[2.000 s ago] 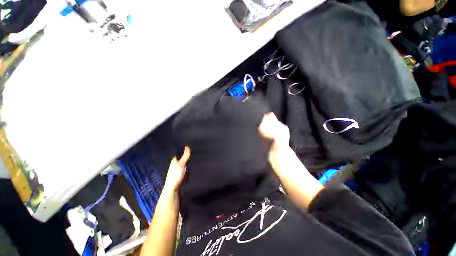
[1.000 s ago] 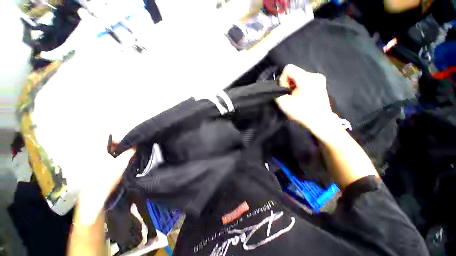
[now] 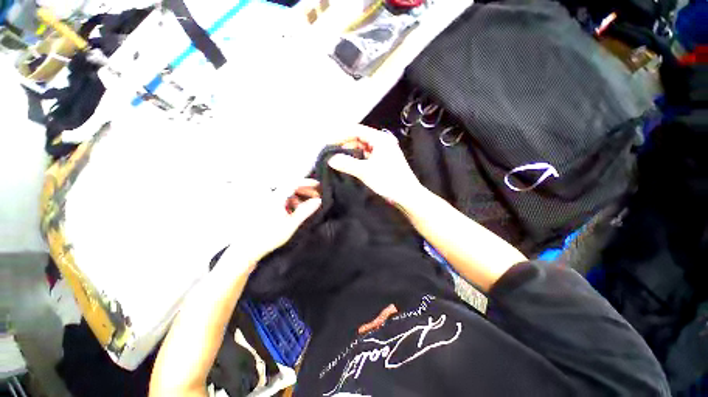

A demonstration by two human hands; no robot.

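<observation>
A black fabric piece (image 3: 341,209) hangs from both hands over the front edge of the white machine table, down towards the lap. My left hand (image 3: 283,221) grips its edge on the left, fingers curled. My right hand (image 3: 378,164) pinches its upper edge close to the left hand, a little further up and right. The cloth is bunched between the hands. The white sewing machine head (image 3: 177,77), with a blue stripe, is at the upper left, away from the hands; its needle area is washed out.
A heap of ribbed black pieces (image 3: 528,101) with white cord loops (image 3: 531,177) lies to the right. A tray area with plastic-wrapped items (image 3: 373,43) is at the top. A blue crate (image 3: 279,329) is below the table. The table has a worn yellow edge (image 3: 85,287).
The hands first spread the cloth wide, its white loops showing, and are now close together at the table edge. The cloth is bunched and those loops are no longer visible.
</observation>
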